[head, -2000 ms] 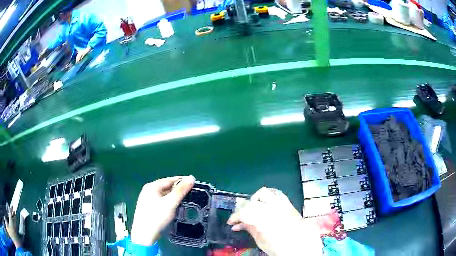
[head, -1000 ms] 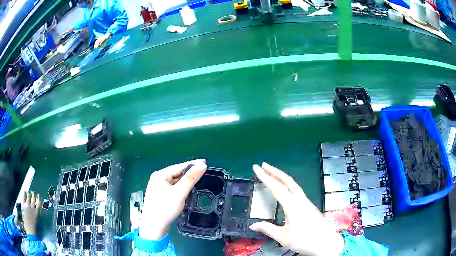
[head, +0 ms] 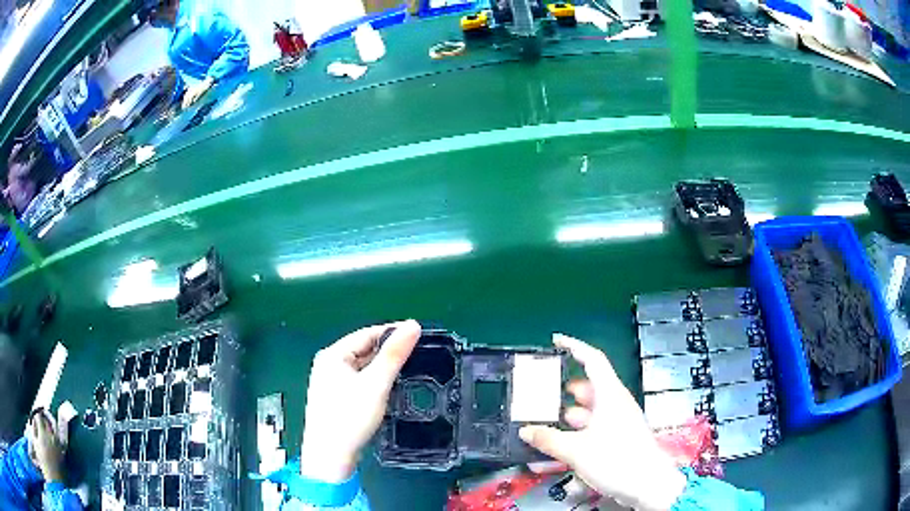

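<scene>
An opened black plastic housing [head: 474,439] is held up in front of me, its deep half with a round opening on the left and its flatter half on the right. A white rectangle [head: 536,388] lies in the flatter half. My left hand [head: 351,399] grips the deep half at its upper left edge, bare, with a blue cuff. My right hand [head: 609,429] holds the flatter half's right edge between thumb and fingers. Red bubble wrap [head: 489,492] with flat boards shows below the housing, partly hidden.
A joined board panel [head: 664,342] lies beside a blue bin [head: 860,399] of dark pieces. Other housings [head: 713,222] stand beyond. Clear stacked trays [head: 227,399] are at left, near a neighbour's hand [head: 45,444]. A green rail [head: 419,152] crosses behind.
My right hand was over the flatter half, then spread open beside it, and now grips its right edge. The white rectangle, covered at first, is now fully visible. The view has shifted.
</scene>
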